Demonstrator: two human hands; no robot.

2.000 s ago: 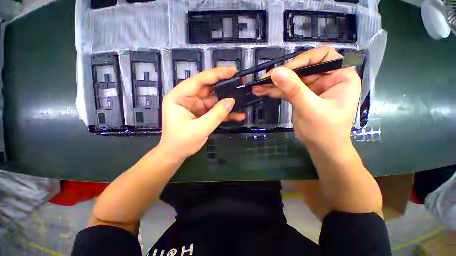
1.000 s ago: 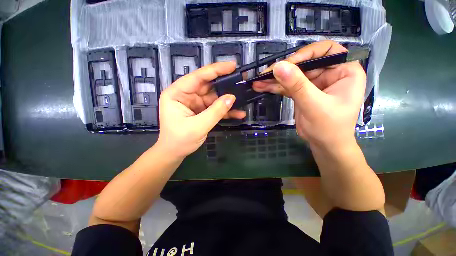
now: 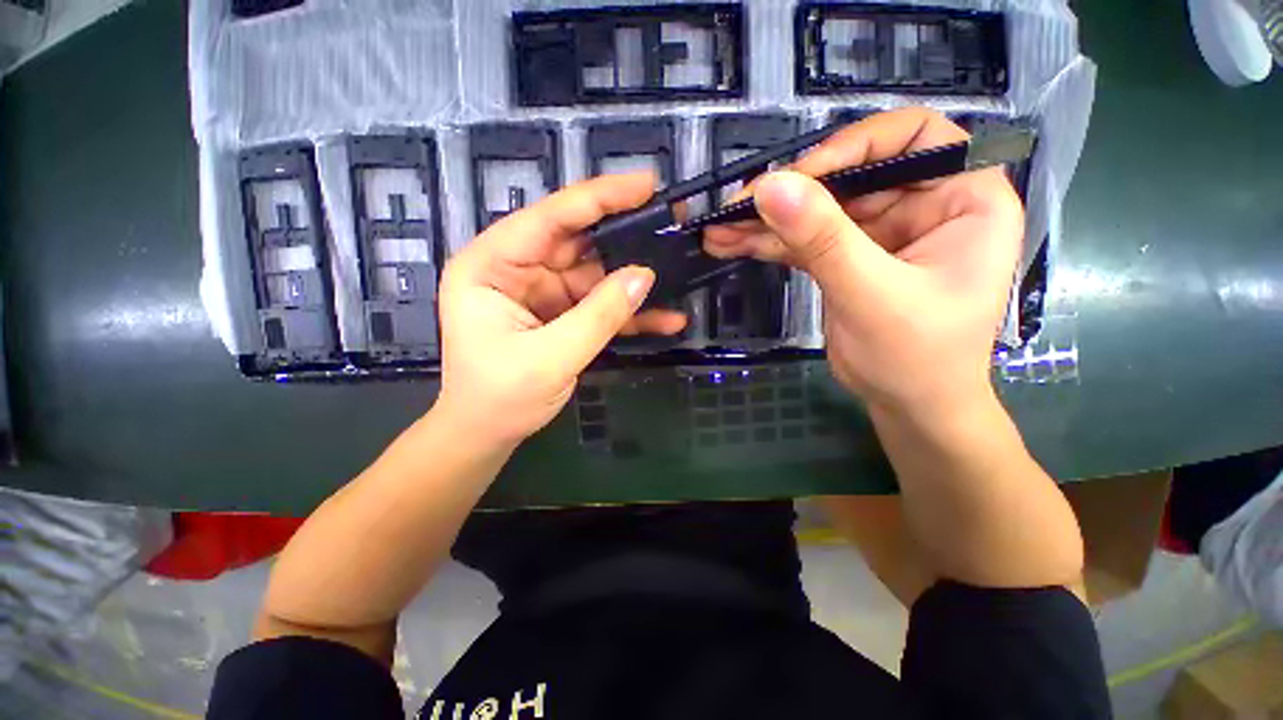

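Observation:
My left hand (image 3: 528, 303) holds a black phone-sized frame (image 3: 647, 251) by its left end, tilted up to the right above the tray. My right hand (image 3: 915, 260) holds black tweezers (image 3: 901, 175), their wide grey rear end pointing right and their tips on the frame's inner face. My right fingers also touch or steady the frame's far part. Any small piece at the tips is too small to tell. A whitish blister tray (image 3: 373, 71) with several black frames in its pockets lies behind and under my hands.
Clear die-cut sheets with small dark squares (image 3: 760, 411) lie on the dark green bench (image 3: 1168, 281) near its front edge. Part of a white fan (image 3: 1227, 40) shows at the right rear. A brown cardboard box (image 3: 1126, 528) is below the bench edge at right.
The tray and bench have shifted slightly in view. My hands keep nearly the same hold on the frame and tweezers, with the tweezers' rear end tipped slightly higher than two seconds ago.

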